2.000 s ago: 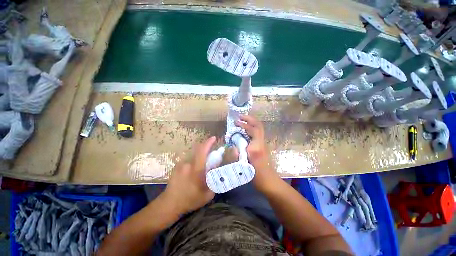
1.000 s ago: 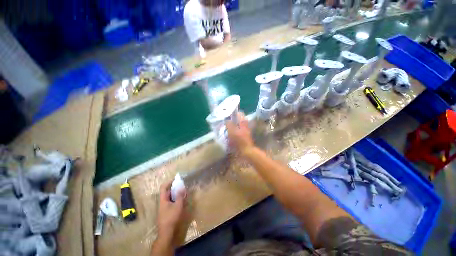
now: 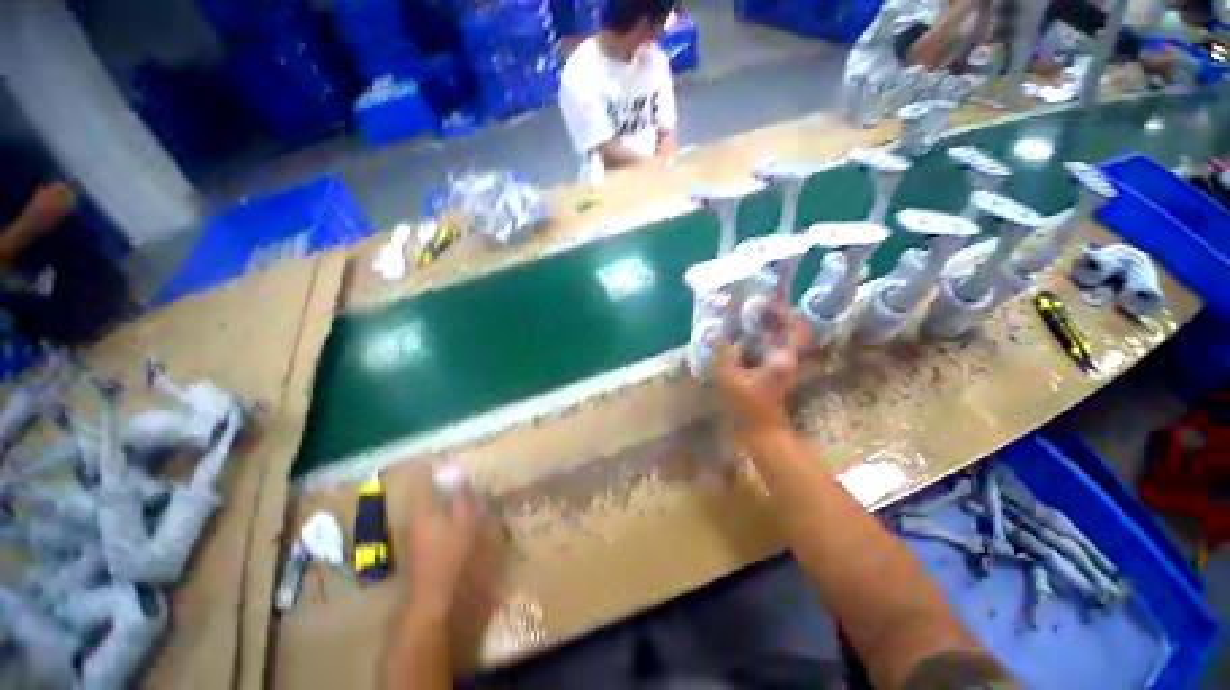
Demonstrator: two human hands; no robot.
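Observation:
My right hand (image 3: 758,367) is around the lower part of a grey-white leg-and-body unit (image 3: 715,299) at the left end of the row. The unit stands upside down with its oval sole on top, close against its neighbour. Fingers hide part of its body. My left hand (image 3: 448,539) is blurred, low over the brown bench, left of centre. A small white glue bottle (image 3: 451,477) shows at its fingertips; most of the bottle is hidden. Several more assembled units (image 3: 955,299) stand to the right.
A yellow-black knife (image 3: 371,528) and a white bottle (image 3: 323,537) lie at left. Body pieces (image 3: 142,506) are heaped on cardboard (image 3: 286,353). Another knife (image 3: 1064,330) lies right. The green belt (image 3: 519,303) runs behind, a person (image 3: 618,101) beyond it. A blue bin (image 3: 1163,582) holds leg parts.
My right hand has carried the unit right, from apart to the left end of the row. My left hand stays low with the bottle. The view has shifted and turned toward the row.

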